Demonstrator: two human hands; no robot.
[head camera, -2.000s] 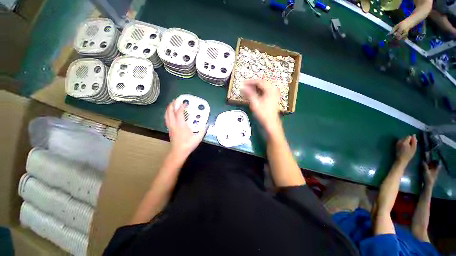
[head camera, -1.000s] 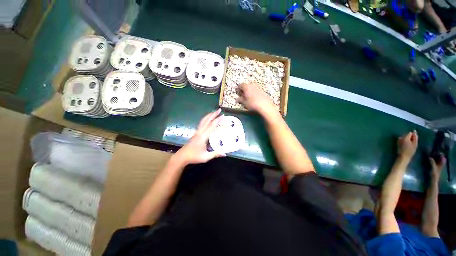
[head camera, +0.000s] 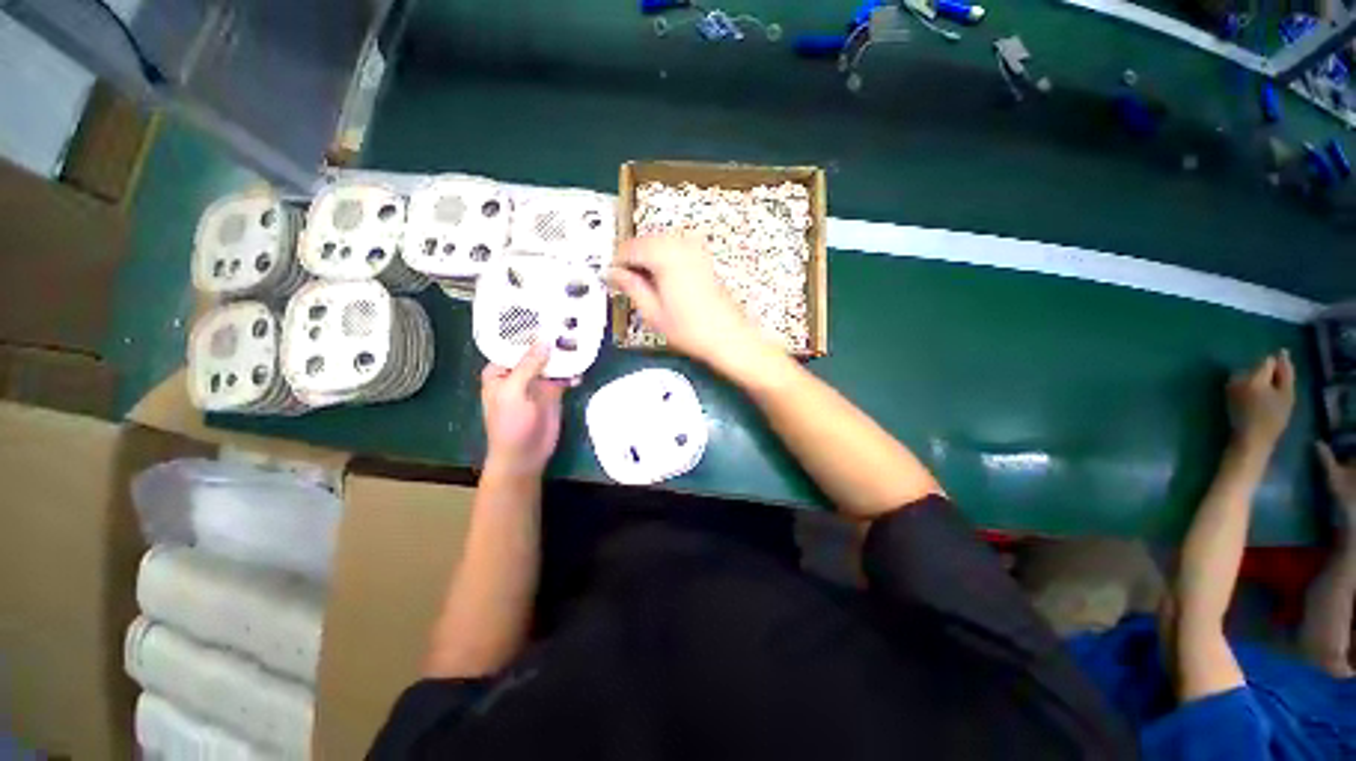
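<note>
My left hand (head camera: 521, 413) holds an off-white front cover (head camera: 541, 317) by its lower edge, raised in front of the stacks, with its holes and grille facing up. My right hand (head camera: 662, 290) is at the left side of the parts tray (head camera: 815, 275), its fingertips near the held cover's right edge; whether they pinch a small insert is too small to tell. The tray is full of small off-white inserts (head camera: 759, 245). Another cover (head camera: 647, 427) lies on the green bench just below my right hand, with fewer holes showing.
Several stacks of covers (head camera: 338, 339) stand at the left of the bench (head camera: 952, 357). An open carton (head camera: 394, 595) with rows of covers (head camera: 231, 610) is at lower left. Blue wired parts (head camera: 870, 33) lie at the far side. A person in blue (head camera: 1242, 721) works at right.
My left hand has left the lower cover and now holds a cover up near the stacks. My right hand has moved left from inside the tray to its left edge. The view has shifted.
</note>
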